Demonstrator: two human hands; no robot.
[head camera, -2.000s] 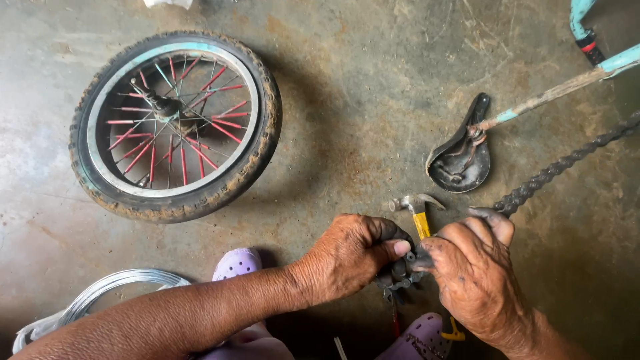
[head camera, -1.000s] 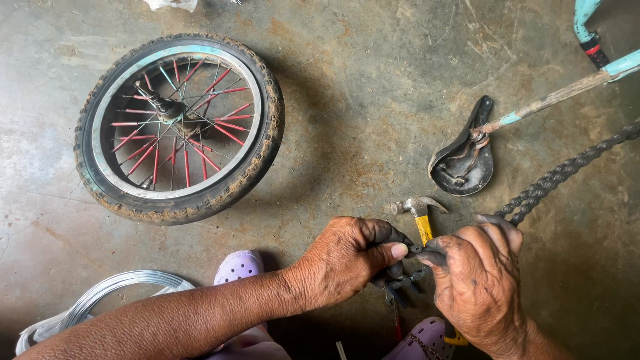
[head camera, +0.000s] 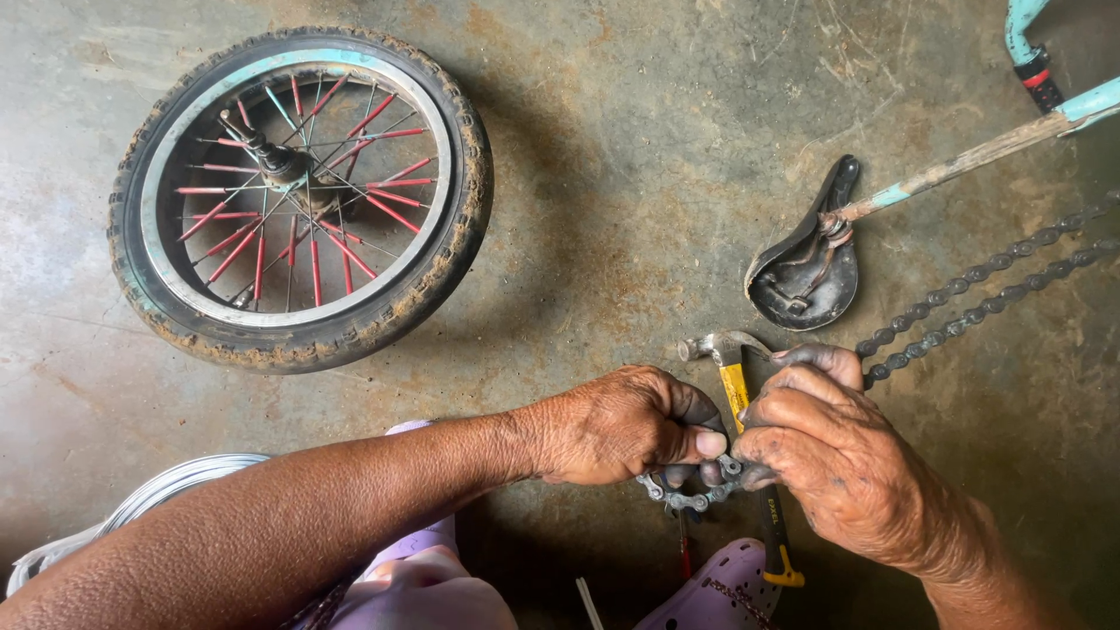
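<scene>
Greasy links of a bicycle chain (head camera: 697, 501) hang in a short loop under my fingers. My left hand (head camera: 634, 429) pinches the chain between thumb and fingers. Close at its right, my right hand (head camera: 831, 446) grips the chain too, its fingertips nearly meeting the left thumb. Two chain strands (head camera: 978, 273) run from behind my right hand to the right edge. Beneath the hands a claw hammer (head camera: 733, 378) with a yellow and black handle lies on the floor, partly hidden by my right hand.
A bicycle wheel (head camera: 472, 210) with a muddy tyre lies at upper left. An upturned saddle (head camera: 809, 293) on a worn frame tube (head camera: 980, 162) is at right. A coil of wire (head camera: 166, 481) lies at lower left. Purple clogs (head camera: 722, 577) and a red-handled tool (head camera: 684, 547) are below.
The two chain strands at the right have moved apart; earlier they lay close together. More of the short chain loop under my fingers shows now, and my hands remain together.
</scene>
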